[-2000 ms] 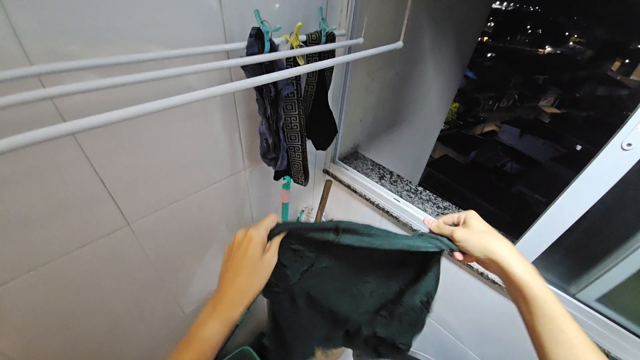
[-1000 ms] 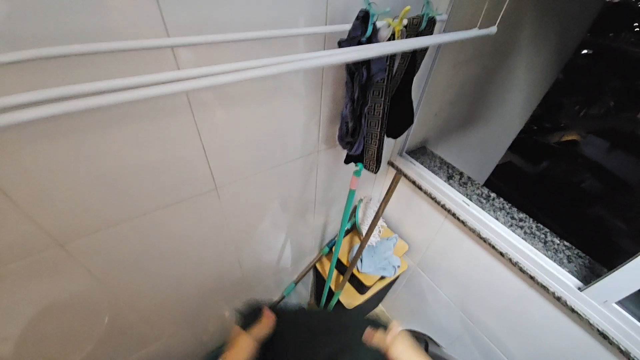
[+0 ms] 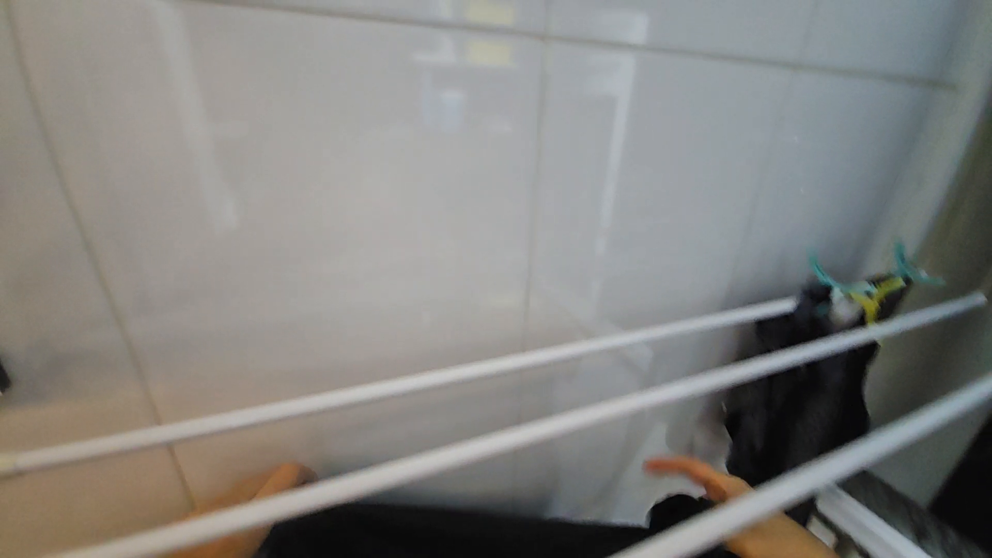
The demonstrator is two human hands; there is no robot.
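A dark cloth (image 3: 465,531) stretches between my hands at the bottom of the view, behind and below the white drying rods (image 3: 496,442). My left hand (image 3: 271,496) grips its left end, partly hidden by the middle rod. At the cloth's right end is my right hand (image 3: 709,484), index finger extended and the other fingers bent onto the dark fabric, partly behind the front rod. Dark garments (image 3: 806,387) hang at the right end of the rods, held by teal clothespins (image 3: 829,275) and a yellow clothespin (image 3: 876,298). The picture is blurred.
A glossy tiled wall (image 3: 349,232) stands close behind the rods. At the lower right are a granite sill (image 3: 891,504) and a white window track (image 3: 864,523). The three rods run across the view above my hands.
The view has tilted up and turned left toward the wall and rods. Both hands and the dark cloth are now just under the rods; two seconds ago the cloth hung spread out between my hands.
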